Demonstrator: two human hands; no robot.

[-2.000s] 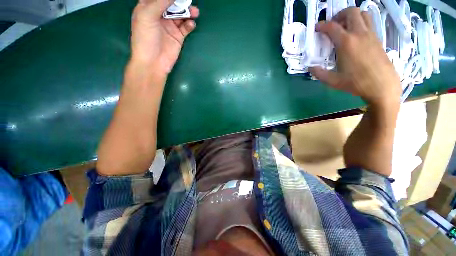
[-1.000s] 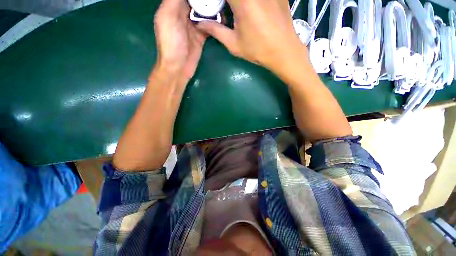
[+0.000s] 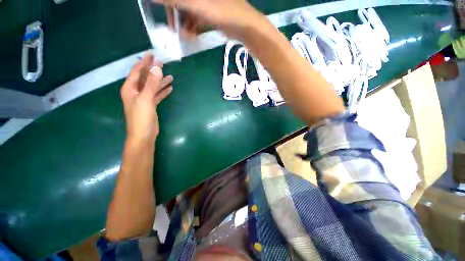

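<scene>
My right hand (image 3: 204, 12) reaches across to the upper left, with its fingers on a blurred white loop unit (image 3: 164, 40) over the pale rail. The unit's solid lower end hangs down. My left hand (image 3: 143, 92) is just below and left of it, palm up, fingers apart, with nothing seen in it; contact with the unit is unclear. Several covered units (image 3: 233, 86) overlap in a row on the green worktop (image 3: 204, 137), discs toward me. My right forearm hides part of the row.
An open unit (image 3: 32, 53) with a blue patch lies on the dark green belt (image 3: 86, 41), beyond the pale rail (image 3: 97, 74). Below the worktop edge, a carton (image 3: 428, 127) holds loose white parts (image 3: 390, 148). A person's hand (image 3: 446, 69) shows at far right.
My hands were together on a disc-ended unit; now they are apart, with my right hand and a unit at the rail. The view has shifted, showing the belt and an open unit.
</scene>
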